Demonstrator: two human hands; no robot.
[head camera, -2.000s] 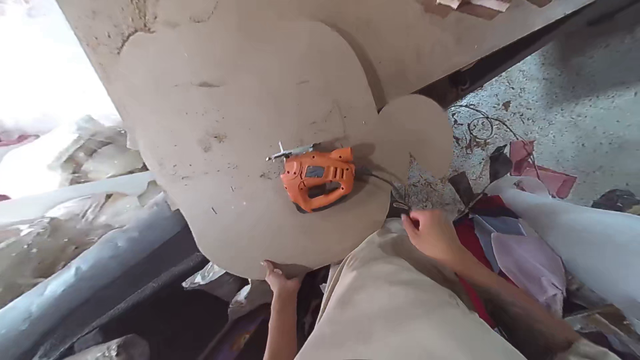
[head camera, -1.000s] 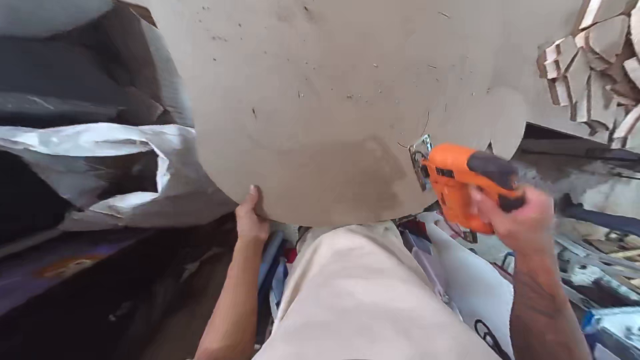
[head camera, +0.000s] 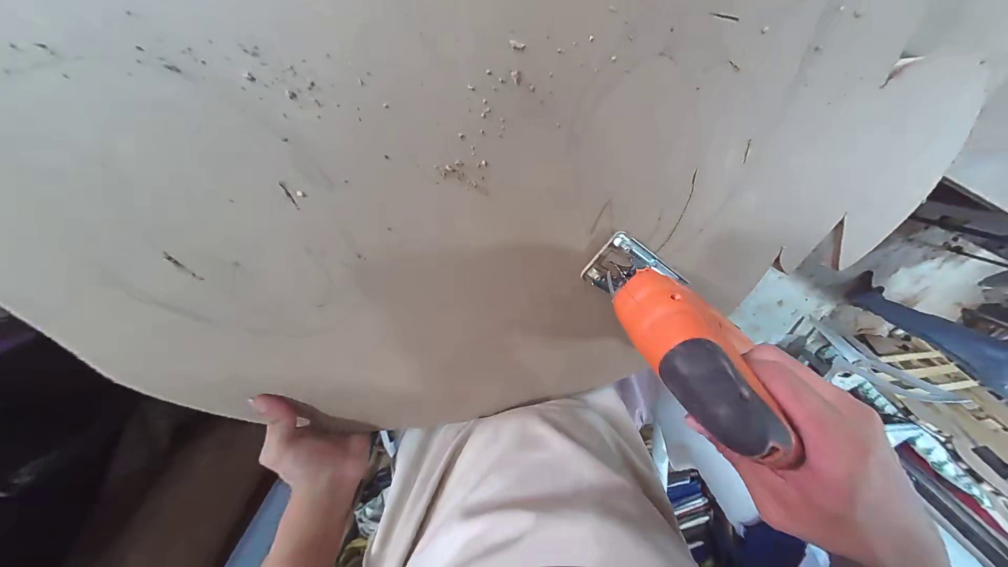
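Note:
A large thin board with a rounded edge spans the view, strewn with crumbs and short dark marks or slits. My right hand grips the handle of an orange and black jigsaw. The saw's metal base plate rests on the board's right part, close to a curved thin line; the blade is not clearly visible. My left hand holds the board's near edge at lower left, thumb on top and fingers hidden beneath.
Pointed notches break the board's right edge. Beyond it lie a dark blue long item and assorted clutter. Dark material fills the lower left, below the board. My clothed body stands against the near edge.
Two seconds ago the jigsaw lay on the board; one second ago my right hand held it near the board's right edge. Now its base plate is on the board. The view has moved closer.

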